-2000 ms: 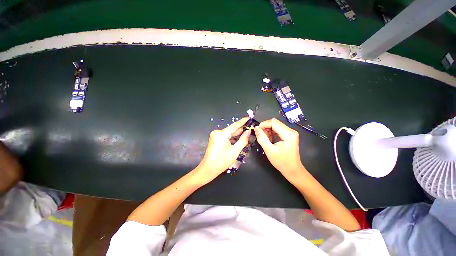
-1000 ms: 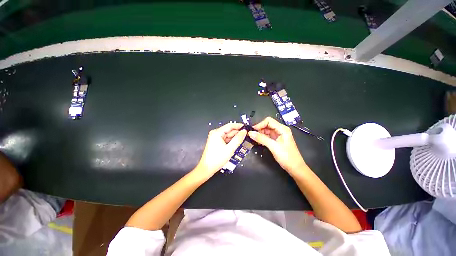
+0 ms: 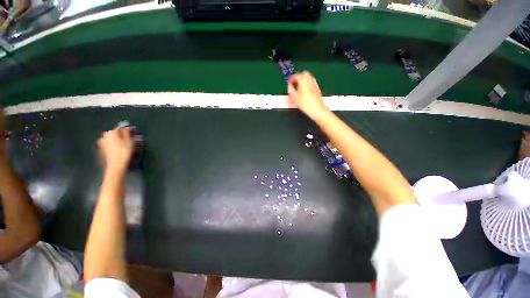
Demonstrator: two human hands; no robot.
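My left hand (image 3: 116,144) is blurred, palm down, at the far left of the bench. A blurred grey and dark item (image 3: 136,139), perhaps a circuit board, shows beside its fingers; grip unclear. My right hand (image 3: 304,92) is over the pale raised edge, its curled fingers at the lower end of a blue circuit board (image 3: 285,65) on the green belt. Whether they grip it is unclear. Another blue board (image 3: 332,158) lies on the bench, partly behind my right forearm. Small pale loose parts (image 3: 283,185) are scattered in the middle of the bench.
More boards (image 3: 355,60) (image 3: 409,67) lie on the belt (image 3: 232,75). A grey post (image 3: 456,55) rises at right. The white fan (image 3: 511,198) stands at right, its base (image 3: 440,204) near my right forearm. A person's arm (image 3: 17,204) is at far left. A black container (image 3: 247,9) is at the top.
My hands have parted from the middle: left to the far left, right forward to the belt. The board between them is gone from there. The belt boards have shifted left. The view has tilted up.
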